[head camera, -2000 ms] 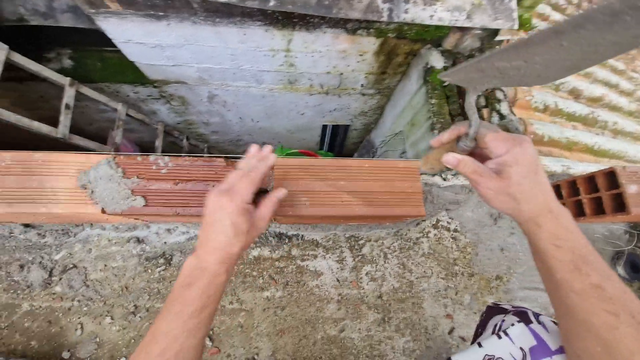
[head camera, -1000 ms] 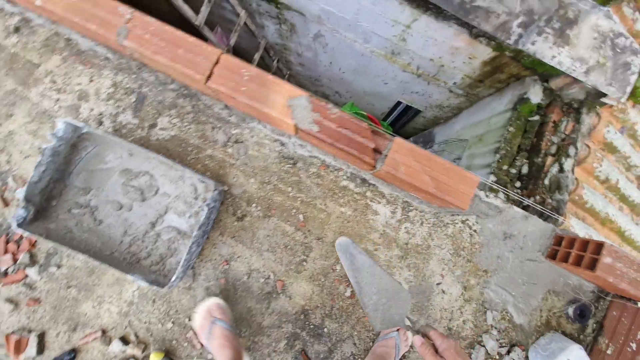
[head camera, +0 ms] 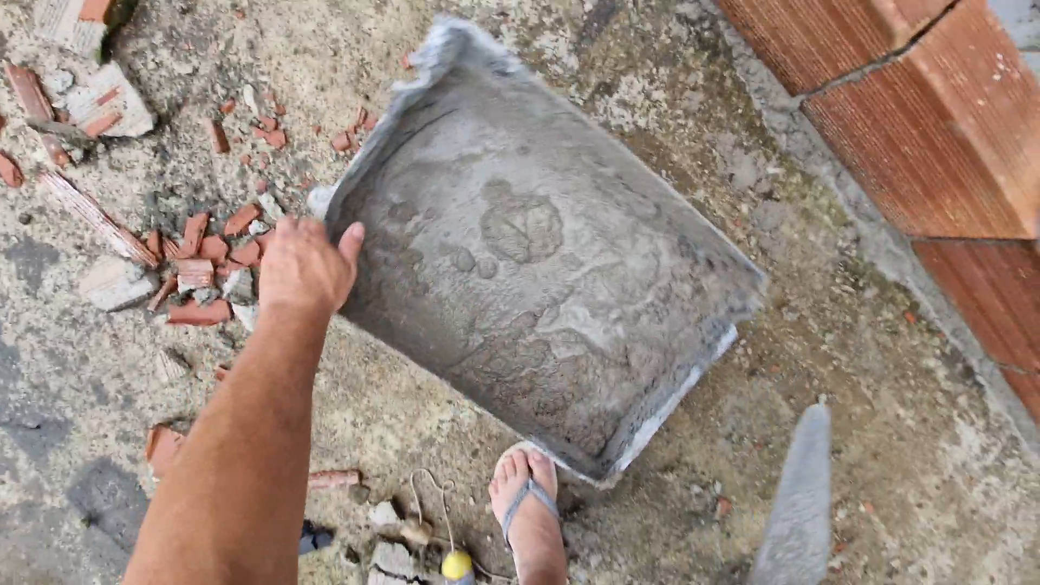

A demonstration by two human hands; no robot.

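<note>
A battered rectangular tub [head camera: 422, 364] holding wet grey mortar [head camera: 520, 276] lies tilted across the view, on the rough concrete floor. At its left wall is my left hand [head camera: 307, 264], fingers over the rim and thumb along the inside edge. The blade of a pointed trowel [head camera: 800, 504] enters from the bottom right, apart from the tub; its handle is out of frame. My right hand cannot be seen.
A course of hollow clay bricks [head camera: 918, 138] runs down the right side. Broken brick pieces [head camera: 199, 272] litter the floor at left. My sandalled foot [head camera: 528, 504] stands by the tub's lower corner, near a string with a yellow-ended object [head camera: 457, 565].
The view has swung left and closer to the tub. My left hand, on the brick course two seconds ago, is now at the tub's rim. My right hand has left the view.
</note>
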